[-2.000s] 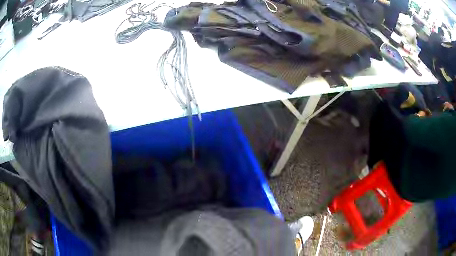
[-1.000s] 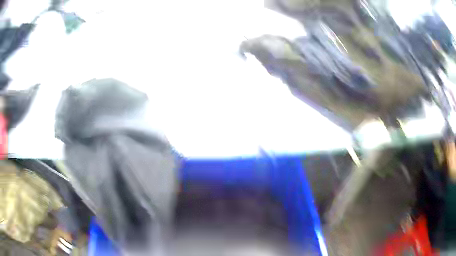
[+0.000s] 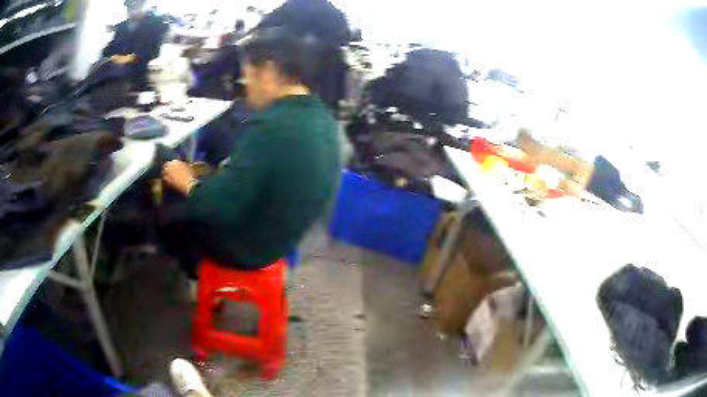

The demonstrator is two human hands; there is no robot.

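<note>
Neither of my hands is in the picture. Nearest on the left, a blue plastic bin (image 3: 54, 360) is cut off by the lower left corner, under the white table (image 3: 25, 288). Brown and dark garments (image 3: 70, 167) lie piled on that table. A pale shoe (image 3: 188, 378) shows at the bottom edge. The grey garment is out of view. The picture is slightly blurred.
A person in a dark green top (image 3: 267, 178) sits on a red stool (image 3: 240, 314) at the left table. A second white table (image 3: 543, 264) at right holds dark bundles (image 3: 642, 318). Another blue bin (image 3: 384, 213) and cardboard boxes (image 3: 473, 271) stand between.
The view has swung far to the right. The grey garment draped over the table edge has left the picture; the seated person and right-hand table now show.
</note>
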